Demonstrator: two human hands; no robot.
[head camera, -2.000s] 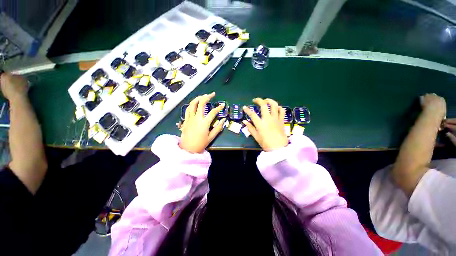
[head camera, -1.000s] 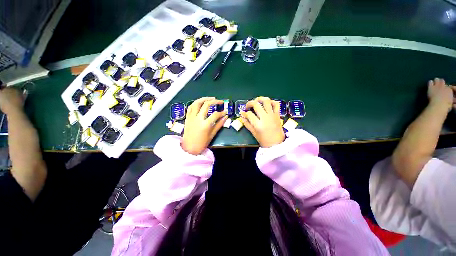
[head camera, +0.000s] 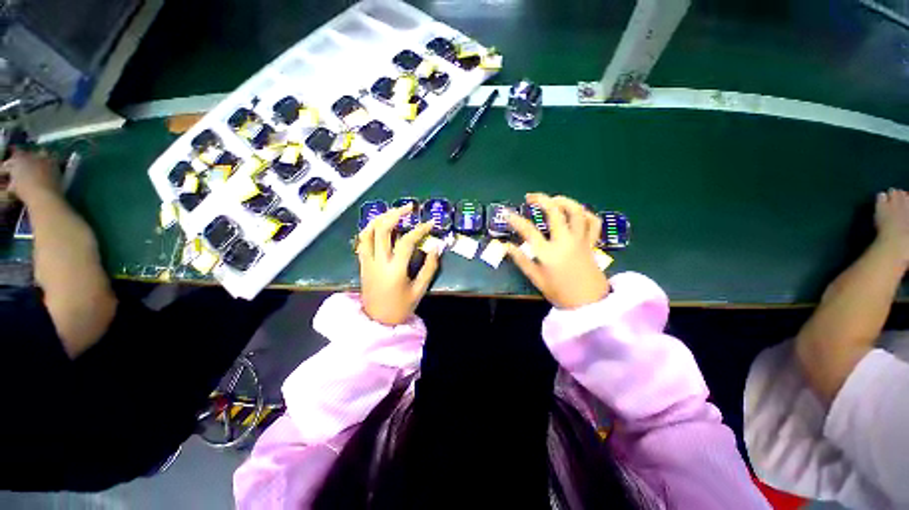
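A row of several smartwatch units with lit blue, green and white screens lies on the green bench mat. Small pale batteries stick out below them, towards me. My left hand rests over the left part of the row, fingers spread, fingertips at the units there. My right hand rests over the right part, fingers spread, fingertips on units and partly hiding them. Neither hand visibly grips a unit. The rightmost unit shows beyond my right hand.
A slanted white blister tray at left holds dark units with yellow tape. Two pens lie beside it. A clear round container stands near the pale metal rail. A person's arm shows on each side.
My right hand has moved right and my left hand has drawn slightly back and left, so more middle units show. The screens now show different content.
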